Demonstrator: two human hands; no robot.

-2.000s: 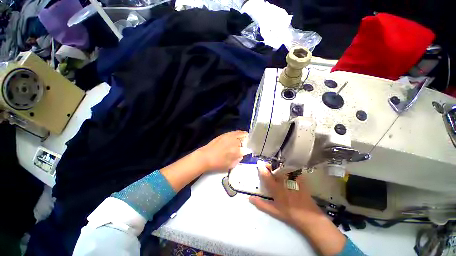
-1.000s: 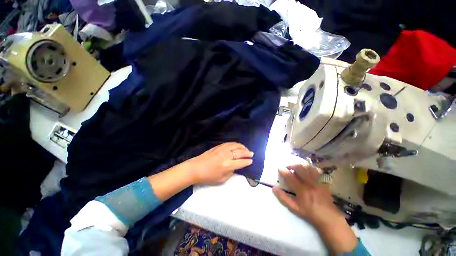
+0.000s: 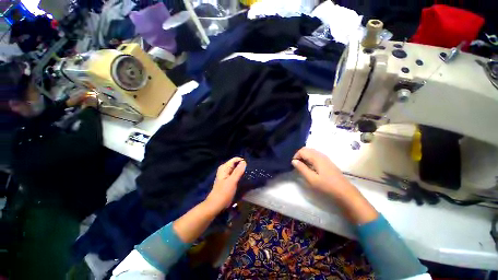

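Observation:
A large dark navy garment [image 3: 229,120] lies bunched on the white table, with black cloth folded over navy, and hangs over the front edge. My left hand [image 3: 226,183] pinches its near edge between thumb and fingers. My right hand [image 3: 319,170] pinches the same edge further right. The short stretch between my hands shows a small white speckled print. The off-white sewing machine head [image 3: 377,87] stands to the right of the garment. The cloth is away from its needle area.
Black snips [image 3: 412,192] lie on the bed beneath the machine arm, near a black pad with a yellow piece [image 3: 416,145]. A cream-yellow machine [image 3: 128,76] stands at left, with a person [image 3: 41,115] beside it. Red cloth [image 3: 448,26] and plastic bags are behind.
The garment has come away from the needle area, to the left and nearer me. My right hand has left the machine bed and taken the cloth edge. The view has shifted, showing more at left.

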